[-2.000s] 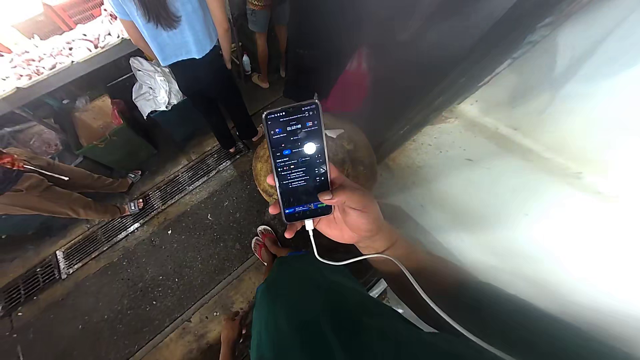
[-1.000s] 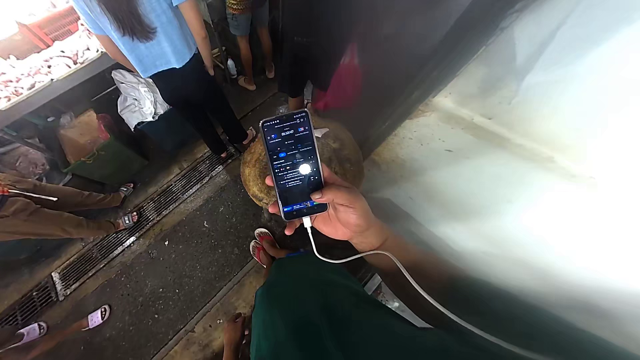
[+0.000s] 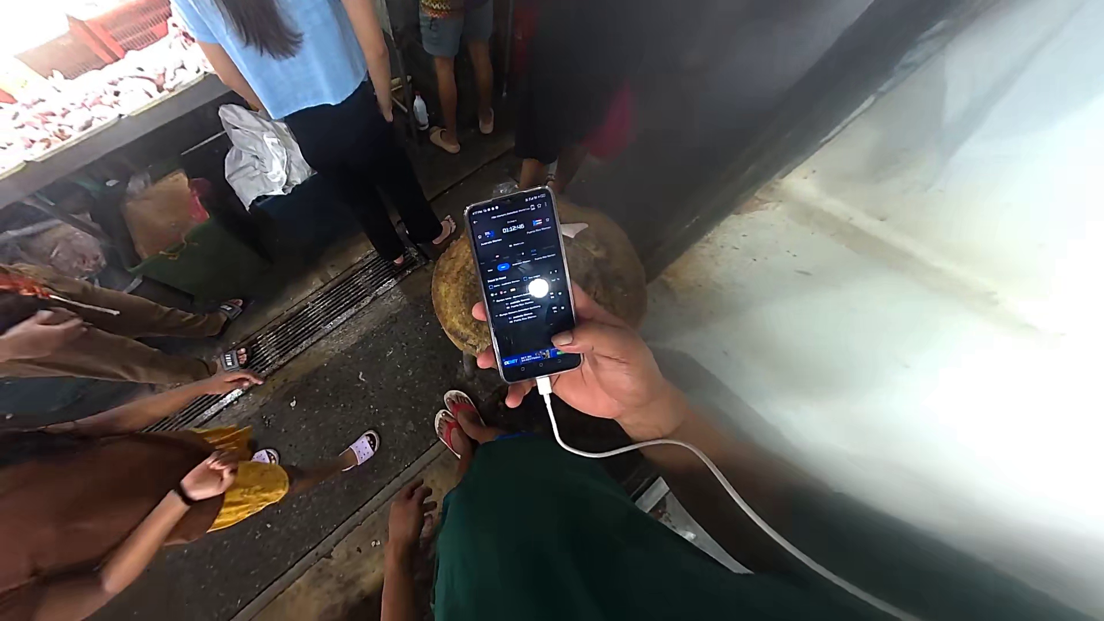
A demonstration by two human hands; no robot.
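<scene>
My right hand holds a smartphone upright in the middle of the view, thumb on the lower right of its lit screen and fingertips showing along its left edge. The dark screen bears writing and a bright round reflection. A white charging cable is plugged into the phone's bottom edge and runs down to the right. My left hand hangs low beside the dark green clothing, fingers loosely bent and apart, with nothing visible in it. Beyond the phone is a round, worn brownish block or stool top.
A pale wall or panel fills the right. A metal floor grate crosses the left. Several people stand about, one in a blue top near a stall counter. Feet in red-strapped flip-flops rest below the block.
A person in a brown top and yellow garment has come into view at the lower left, where only sandalled feet showed a second ago. The phone stays in my right hand.
</scene>
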